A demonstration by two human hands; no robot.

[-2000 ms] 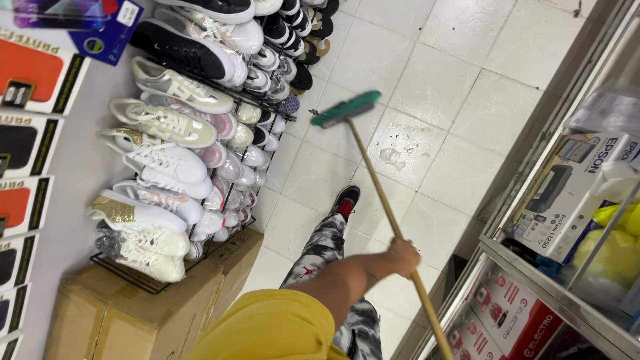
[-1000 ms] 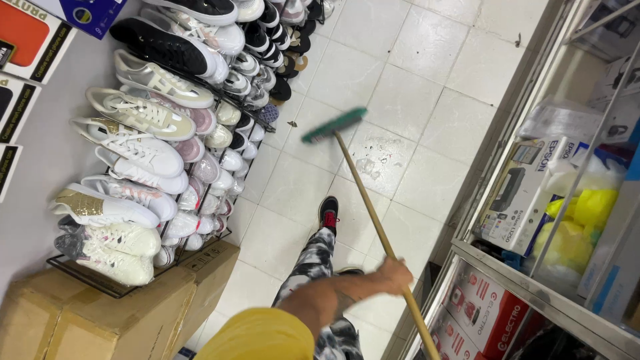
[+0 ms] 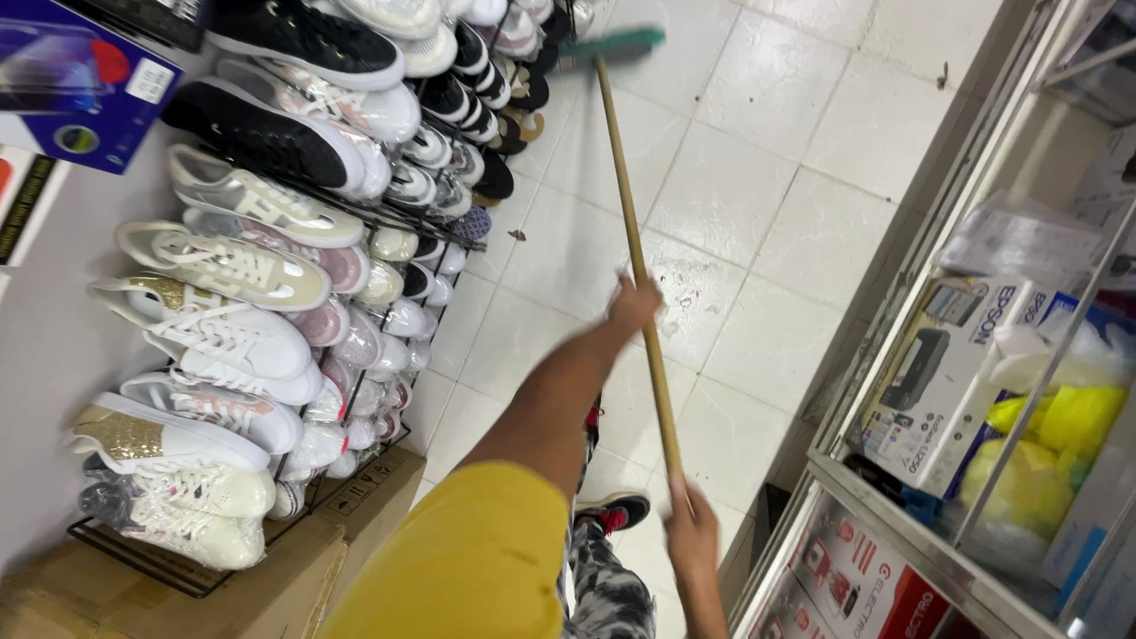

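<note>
A broom with a green head (image 3: 612, 46) and a long wooden handle (image 3: 623, 177) reaches up the picture, its head at the top beside the shoe rack. My left hand (image 3: 635, 302), on the bare arm below a yellow sleeve, grips the handle around its middle. Farther down, my right hand (image 3: 690, 524) is closed on the handle near its lower end. White floor tiles (image 3: 763, 213) lie under the broom, with dark marks and small bits of debris (image 3: 517, 235). The bristles are blurred, so their contact with the floor cannot be told.
At left, a black wire rack (image 3: 355, 209) holds sneakers (image 3: 235, 271), many wrapped in clear plastic, above cardboard boxes (image 3: 373, 497). A metal-framed display case (image 3: 821, 470) with a printer box (image 3: 941, 382) and yellow bags runs along the right. My dark shoe (image 3: 621, 513) stands between them.
My right hand now shows on the lower handle; neither earlier frame shows it there. My left hand is farther up the handle. The broom head has moved away from me, toward the far shoes.
</note>
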